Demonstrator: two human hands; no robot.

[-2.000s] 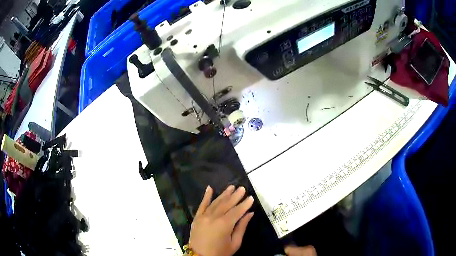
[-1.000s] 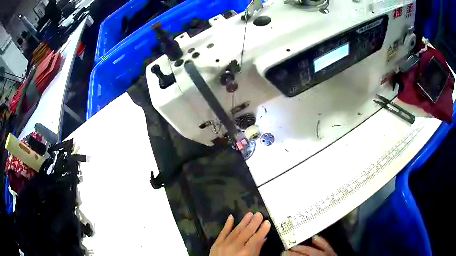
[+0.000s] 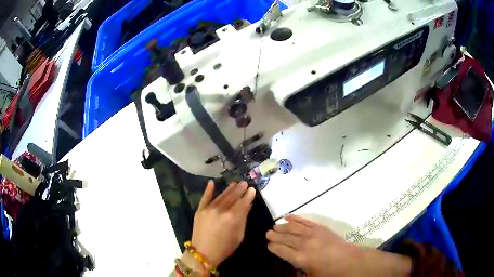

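The dark camouflage panel (image 3: 172,186) lies on the white table, with its far end under the head of the white sewing machine (image 3: 216,59). Its near part looks plain black. My left hand (image 3: 225,219) lies flat on the cloth just in front of the presser foot (image 3: 254,176), fingers slightly spread. My right hand (image 3: 303,241) rests at the cloth's right edge, fingers together and stretched. Neither hand visibly grips the cloth. The needle tip is too small to make out. A short black tab (image 3: 145,159) sticks out from the panel's left edge.
A black pile of tabs (image 3: 46,232) lies at the left, beside a cream cylinder (image 3: 19,172) on red patterned cloth. Dark thread snips (image 3: 430,130) lie to the right, near a phone (image 3: 470,93) on red cloth. Blue bins (image 3: 116,81) stand behind.
The panel has moved away from me under the machine head, its tab now farther back. My left hand has moved up close to the presser foot. My right hand has come fully onto the cloth's edge.
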